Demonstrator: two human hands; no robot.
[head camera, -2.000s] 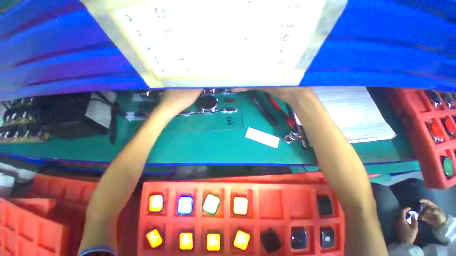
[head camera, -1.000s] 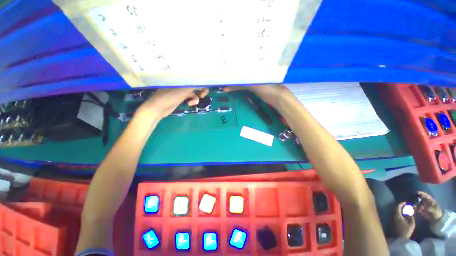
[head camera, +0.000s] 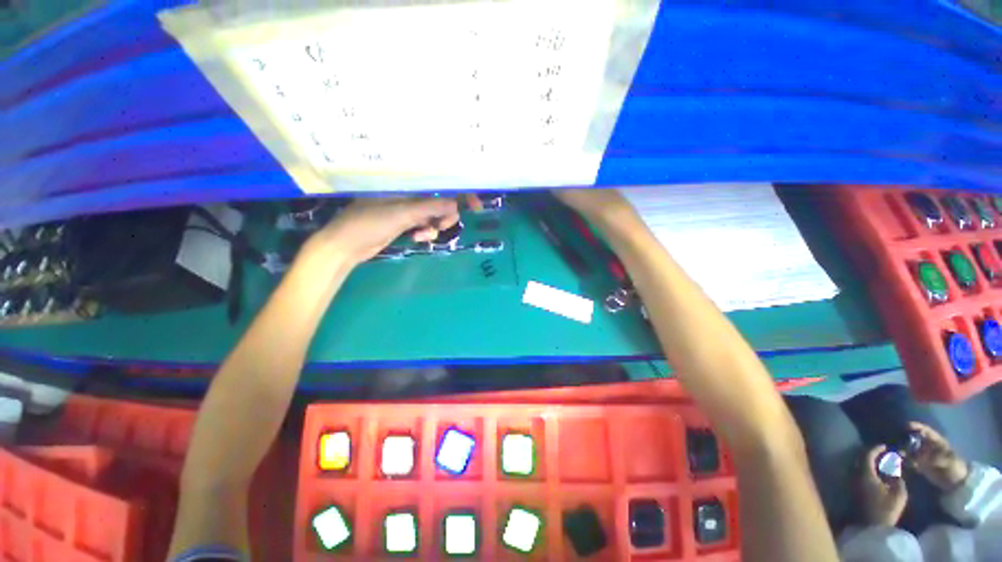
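Observation:
My left hand (head camera: 379, 228) is under the shelf edge, its fingertips at a dark round piece (head camera: 446, 235) in a row of metallic pieces; whether it grips the piece is unclear. My right hand (head camera: 593, 206) is mostly hidden behind the shelf edge, only its wrist side showing, so its hold is hidden. Below the bench, a red-orange compartment tray (head camera: 432, 411) holds square smartwatches (head camera: 460, 535) with lit screens, mostly white, one yellow-orange (head camera: 334, 450). Unlit smartwatches (head camera: 648, 523) sit at its right side. Two upper pockets are bare.
A taped notice (head camera: 429, 99) hangs on the blue shelf (head camera: 769, 99). On the green bench (head camera: 461, 329) are a white label (head camera: 558, 301), paper sheets (head camera: 736, 247), metal loops (head camera: 619, 300) and a black box (head camera: 143, 255). Another tray (head camera: 912, 318) stands right, stacked trays (head camera: 66, 494) left. Another person's hands (head camera: 912, 472) show lower right.
My left hand has come further out from under the shelf, its fingertips now at the dark round piece. My right hand has drawn slightly left. The lit screens have changed colour.

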